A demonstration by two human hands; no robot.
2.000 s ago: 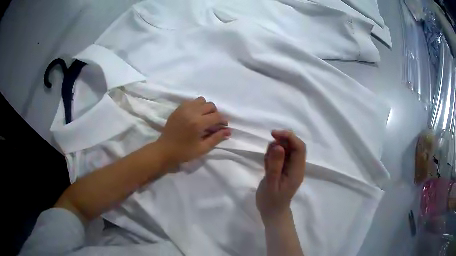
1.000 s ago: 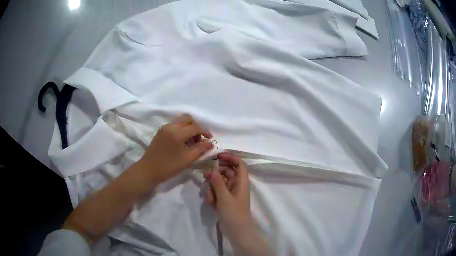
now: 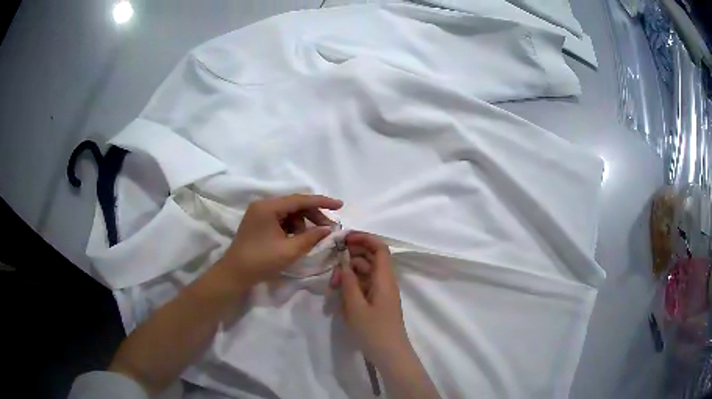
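A white collared shirt lies spread on the table, its collar to the left around a black hanger. My left hand pinches the front placket near the shirt's middle between thumb and fingers. My right hand meets it from the right, its thumb and fingertips closed on the placket edge. A small dark spot shows at these fingertips; whether it is a tool tip or a button is too small to tell. A thin dark strip shows beside my right wrist, partly hidden.
The pale glossy table surrounds the shirt. Shiny clear bags lie along the right edge. Below them are a small amber-brown bag and a pink bottle. A short dark tool lies nearby. More white cloth shows at the top.
My right hand, raised apart from my left two seconds ago, has come left to meet it at the placket. Over the last second both hands stay together there with small finger movements.
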